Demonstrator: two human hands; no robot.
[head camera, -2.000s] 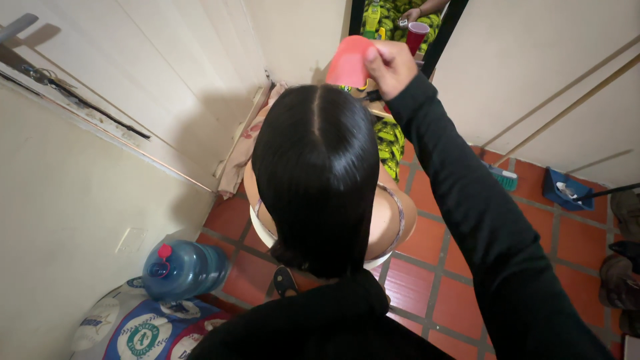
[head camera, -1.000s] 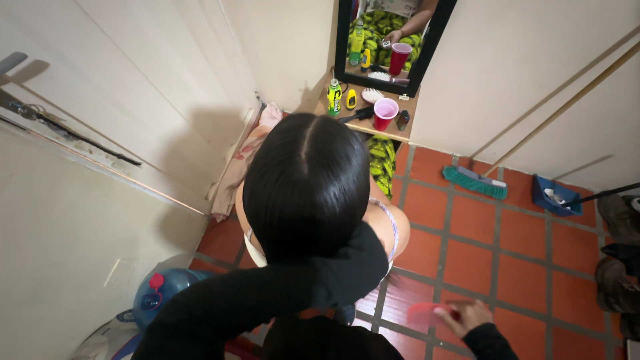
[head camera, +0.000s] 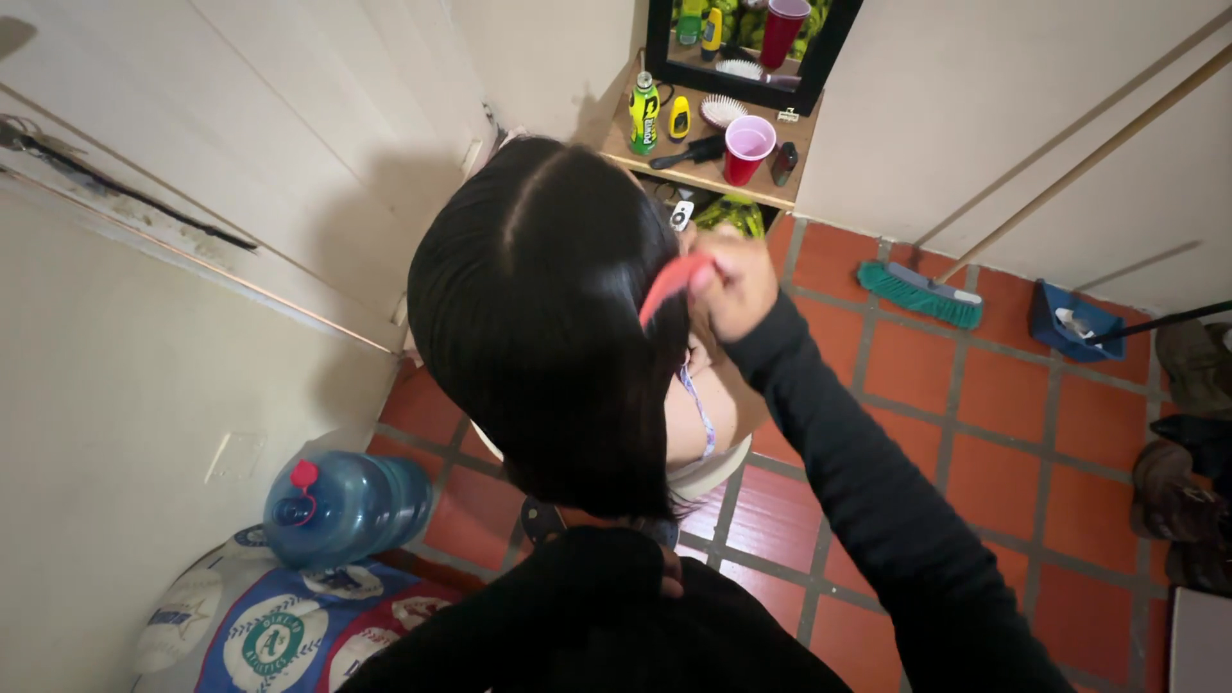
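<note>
A person with long, straight, dark hair (head camera: 568, 318), parted along the top, sits in front of me with their back to me. My right hand (head camera: 736, 284) grips a red comb (head camera: 672, 281), which lies against the right side of the hair; its teeth are not visible. Low in front of my body, my left hand (head camera: 672, 573) shows only a few fingers below the hair ends, most of it covered by the black sleeve. Whether it holds anything is hidden.
A small wooden table (head camera: 703, 173) bears a red cup (head camera: 749, 149), a bottle (head camera: 644, 114), hairbrushes and a black-framed mirror (head camera: 741, 91). A broom (head camera: 922, 292) and blue dustpan (head camera: 1076, 322) stand right. A water jug (head camera: 346, 508) lies left.
My right hand has moved with the comb from low at the right up to the side of the hair. My left arm, across the back of the hair a second ago, is now lower.
</note>
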